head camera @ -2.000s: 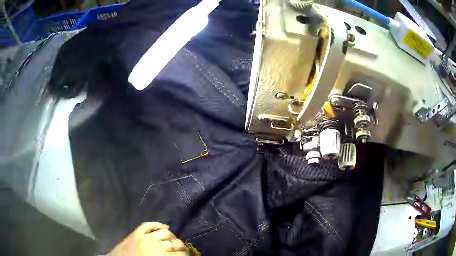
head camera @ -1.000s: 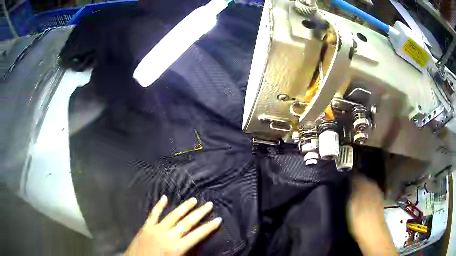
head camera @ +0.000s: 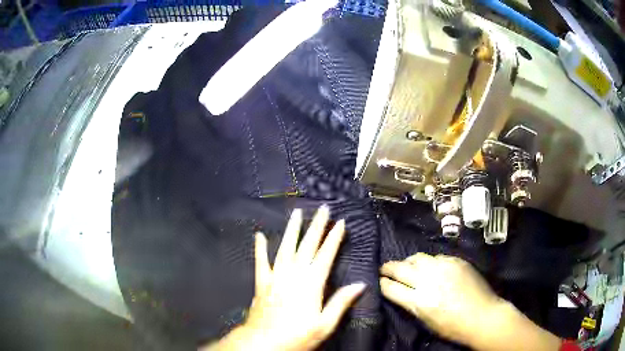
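A dark denim garment piece covers the table in front of me, with pale stitched lines and a yellow thread corner on it. My left hand lies flat on the cloth with its fingers spread, below that corner. My right hand is to its right, fingers bent and pinching a fold of the denim. The cream-white sewing machine head stands above the cloth at the right. The cloth runs under it; the head hides the needle and presser foot.
A glowing white lamp bar hangs over the cloth. Tension knobs stick out from the head. Blue baskets line the far edge. The white table edge shows at left. A small yellow-handled item lies at lower right.
My left hand has moved up and right over the cloth. My right hand has come in from the right onto the fold. The denim has shifted, and the yellow corner is now nearer the head.
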